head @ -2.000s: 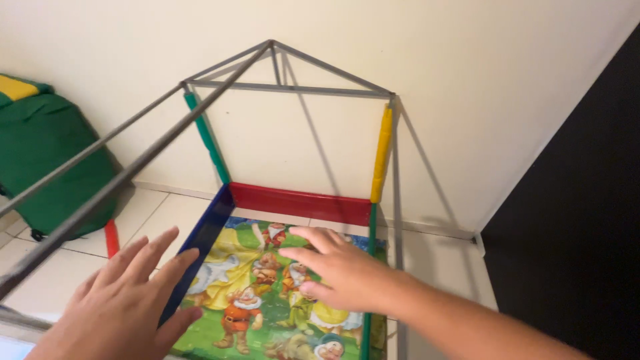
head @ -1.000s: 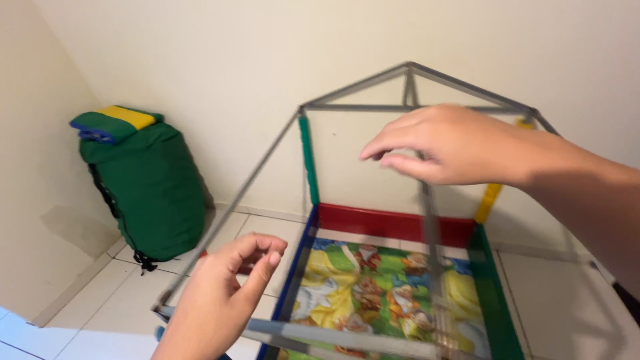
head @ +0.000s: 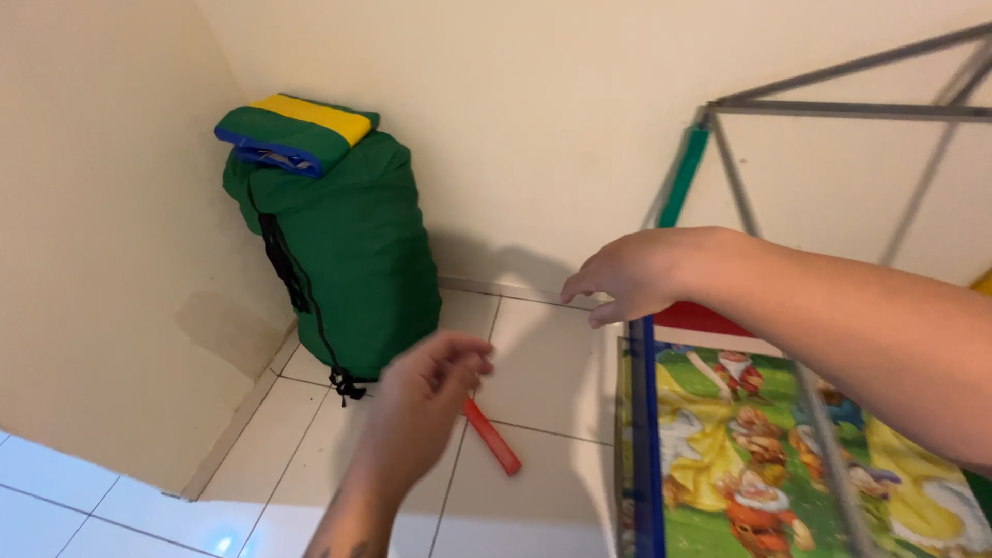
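My left hand (head: 426, 391) hovers over the floor tiles, fingers curled and apart, with nothing in it. Just beyond its fingers a red plastic strip (head: 493, 439) lies on the tiles. My right hand (head: 635, 275) is in the air with fingers bent downward, empty, above the corner where a blue side panel (head: 645, 434) meets a red panel (head: 701, 316). Between the panels lies a mat printed with cartoon figures (head: 763, 457). A grey metal frame (head: 845, 109) rises over it, with a green sleeve (head: 683, 178) on one upright.
A tall green drawstring fabric bag (head: 364, 256) stands near the wall corner, with a folded green, yellow and blue cloth (head: 298, 128) on top. A black cord (head: 291, 271) hangs down its side. The wall edge (head: 232, 434) runs along the left.
The view has swung left toward the green bag. Both hands remain empty; the right hand, over the frame's middle a second ago, is now by its left corner.
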